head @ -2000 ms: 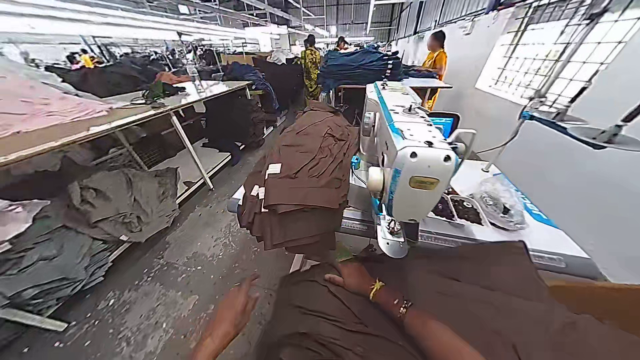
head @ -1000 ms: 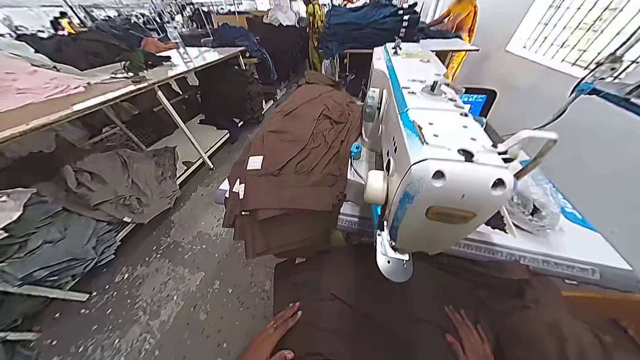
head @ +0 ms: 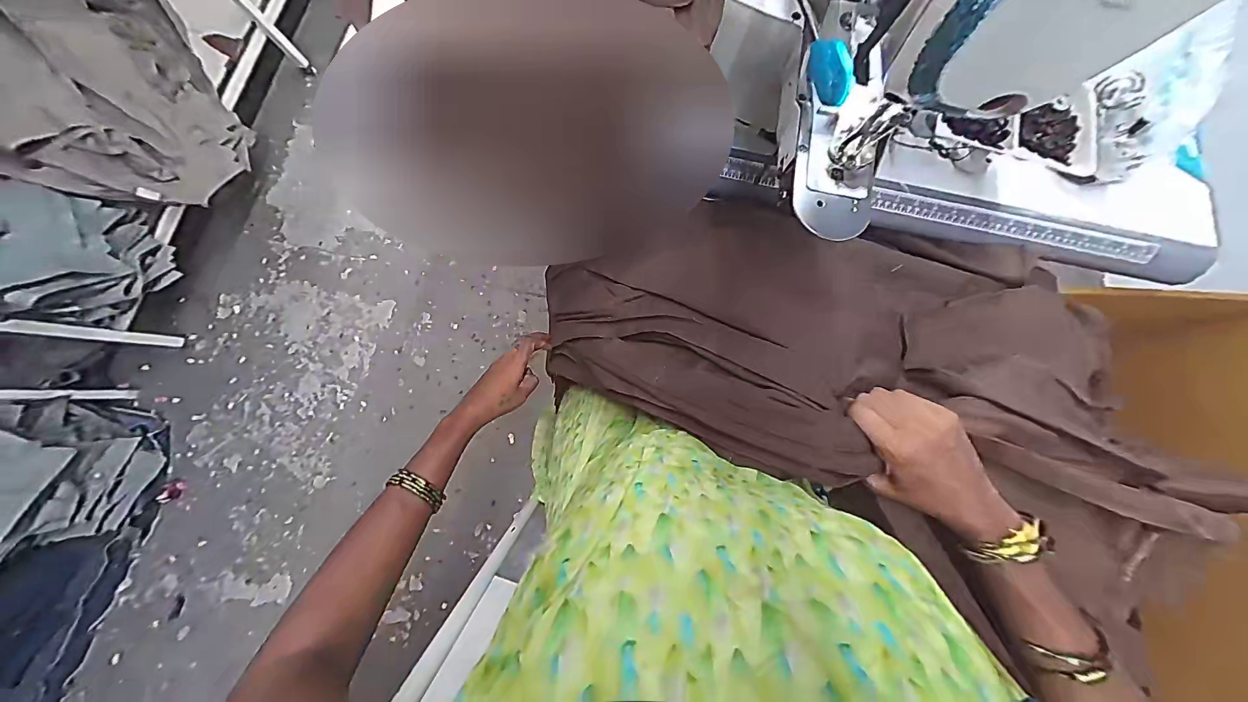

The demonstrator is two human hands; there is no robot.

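Note:
Brown cloth (head: 721,331) lies across my lap, over a green patterned garment, and runs up to the front edge of the sewing machine bed. My left hand (head: 512,378) pinches the left edge of this cloth between thumb and fingers. Farther right, my right hand (head: 916,448) grips a fold at the cloth's near edge. Above the cloth stands the sewing machine (head: 837,185), its needle area over the rounded end of the bed. A blurred oval hides what lies at the upper middle.
Piled grey garments (head: 107,107) lie on a rack at the left, with white rack bars (head: 93,333) below. Small trays of dark pieces (head: 1048,132) rest on the machine table (head: 1024,229). A brown-yellow board (head: 1180,390) is at the right.
The view has tilted down strongly. My hands lay flat on the brown cloth a second ago; now both grip its near and left edges.

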